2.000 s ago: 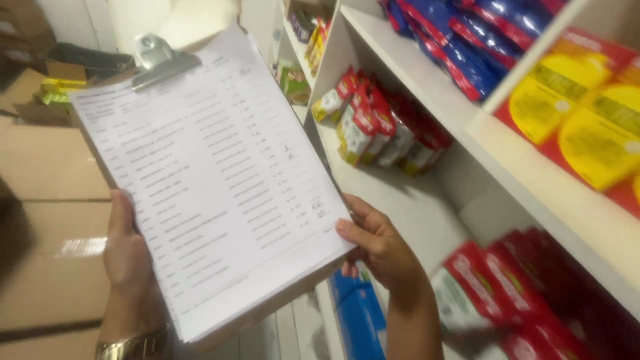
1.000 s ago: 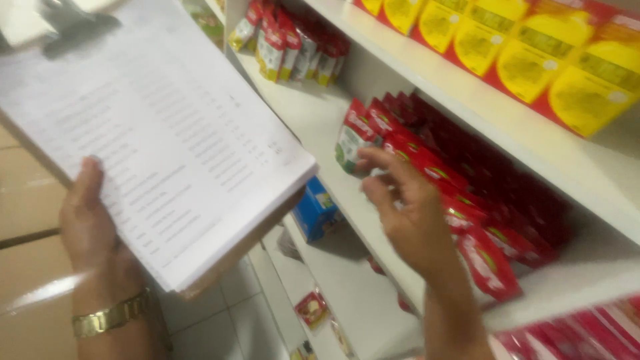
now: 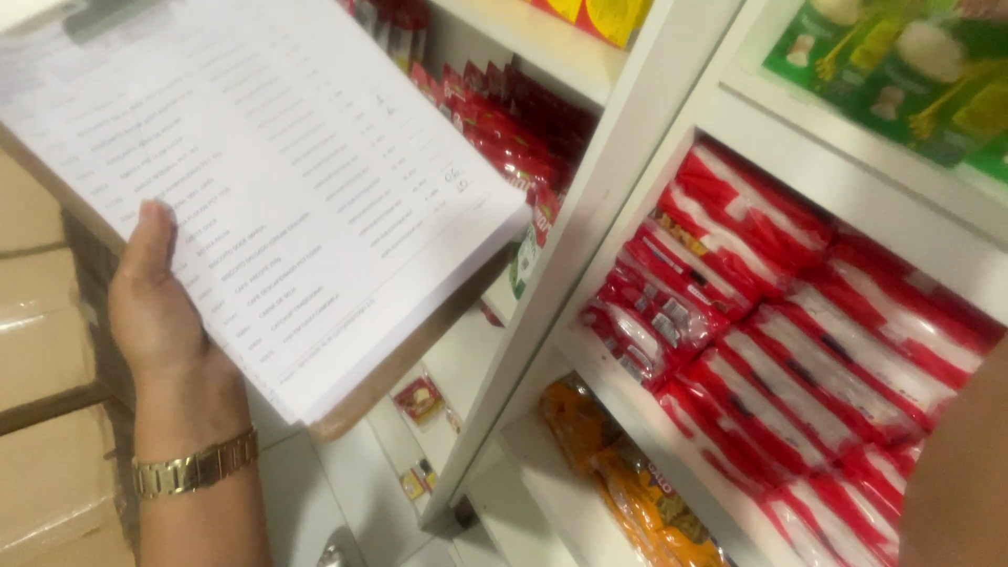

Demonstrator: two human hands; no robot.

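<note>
My left hand (image 3: 169,315), with a gold-coloured watch or bracelet (image 3: 194,466) at the wrist, grips the left edge of a brown clipboard (image 3: 409,358). Its thumb lies on a stack of printed sheets (image 3: 260,197), held at the top by a metal clip (image 3: 118,16) that is partly out of view. The sheets bear printed lines and a few handwritten marks. Only a blurred part of my right arm shows at the lower right edge; the right hand itself is out of view. Red and white plastic packets (image 3: 795,378) lie stacked on a shelf beside that arm.
White shelving (image 3: 567,260) with an upright panel runs along the right. Red pouches (image 3: 512,134) stand behind the clipboard, green packets (image 3: 906,79) lie at the upper right, and orange packets (image 3: 630,488) lie low down. Cardboard boxes (image 3: 47,339) are at the left, above a tiled floor (image 3: 339,480).
The view has swung right along the shelves. My right hand was at the clipboard's edge, then in front of the red pouches, and has now left the view. My left hand keeps hold of the clipboard.
</note>
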